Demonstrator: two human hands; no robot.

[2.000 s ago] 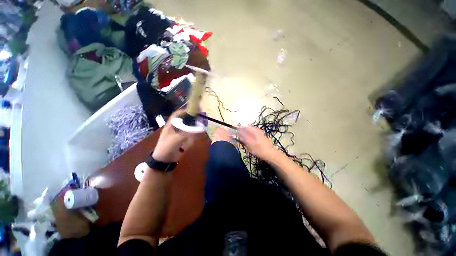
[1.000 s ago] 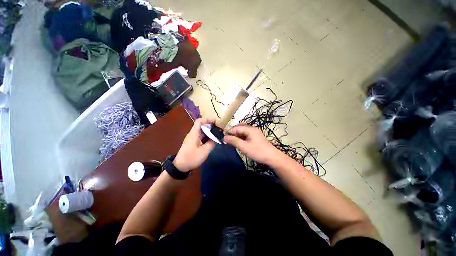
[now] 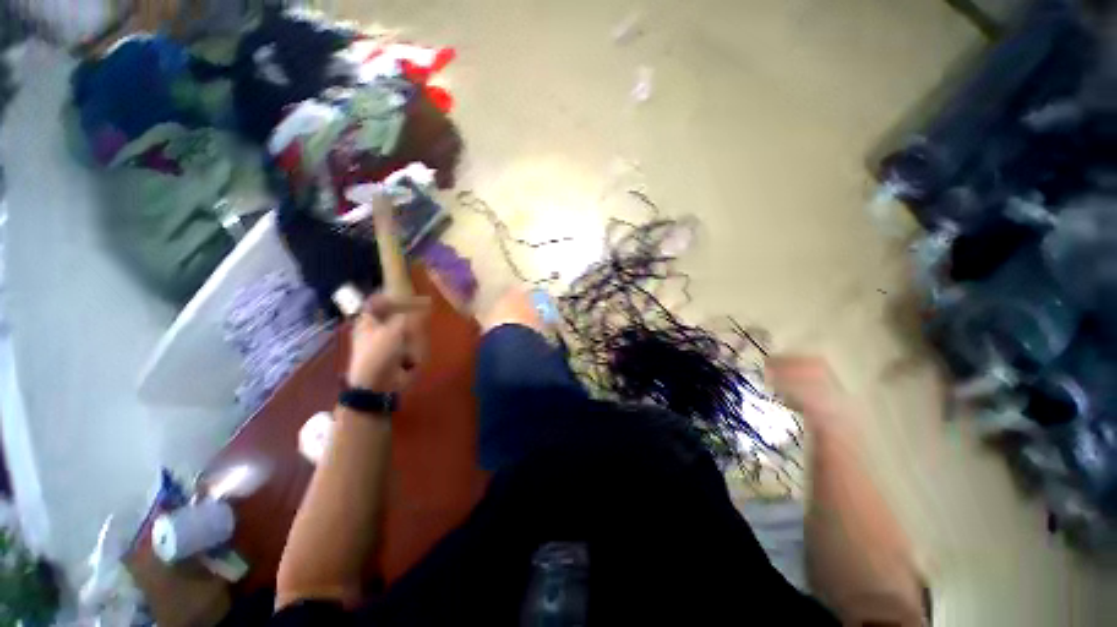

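My left hand [image 3: 390, 343] is closed around the lower end of a pale tan spool core [image 3: 390, 245], which stands up blurred above the fist over the table's far end. My right hand [image 3: 802, 382] is far out to the right, blurred and curled. A thin dark line shows beside its fingers, but I cannot tell whether it holds cord. Black cord [image 3: 668, 361] lies in a tangled pile on the floor between my legs and my right hand.
A reddish-brown table [image 3: 429, 490] is at left, with a second spool [image 3: 316, 435] and a white cone [image 3: 196, 530]. A white bin [image 3: 202, 337] holds lilac-grey cords [image 3: 272, 333]. Fabric scraps [image 3: 349, 129] lie beyond. Wrapped rolls [image 3: 1004, 294] are at right.
My hands were together at the spool and are now wide apart. My left hand has moved left with the core, now more upright; my right hand has swung out right.
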